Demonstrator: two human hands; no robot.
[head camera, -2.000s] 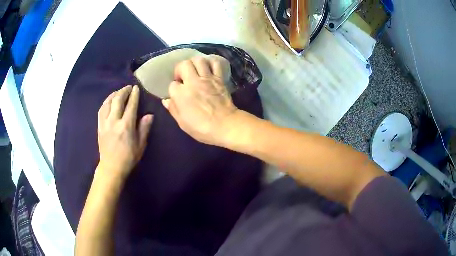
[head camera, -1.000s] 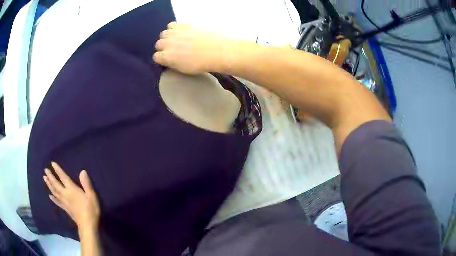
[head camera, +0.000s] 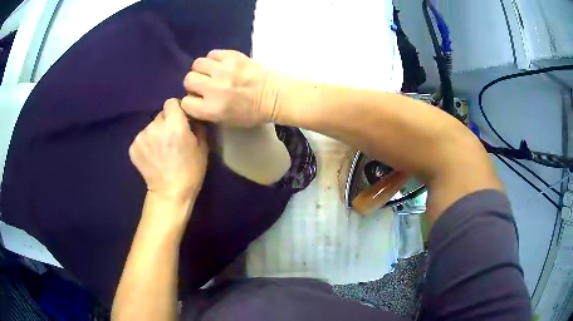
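Note:
The dark purple-black garment (head camera: 81, 144) is spread wide over the white board. My left hand (head camera: 171, 150) and my right hand (head camera: 229, 88) are close together at the left end of its oval opening, fingertips pinching the dark edge between them. The beige pad (head camera: 254, 150) shows inside the opening, partly hidden by my right hand. Plaid lining (head camera: 301, 160) shows at the opening's right end. The steam iron (head camera: 380, 188) stands to the right, its orange-brown handle partly behind my right forearm.
The white board cover (head camera: 320, 232) has brown scorch marks near the iron. Black and blue cables (head camera: 445, 63) hang at the upper right beside a pale grey panel (head camera: 477, 37). Speckled floor (head camera: 389, 288) shows at the lower right. Dark cloth lies at the lower left.
My left hand has moved from the lower left of the garment up to the opening edge, beside my right hand. The view has shifted, and more of the iron now shows.

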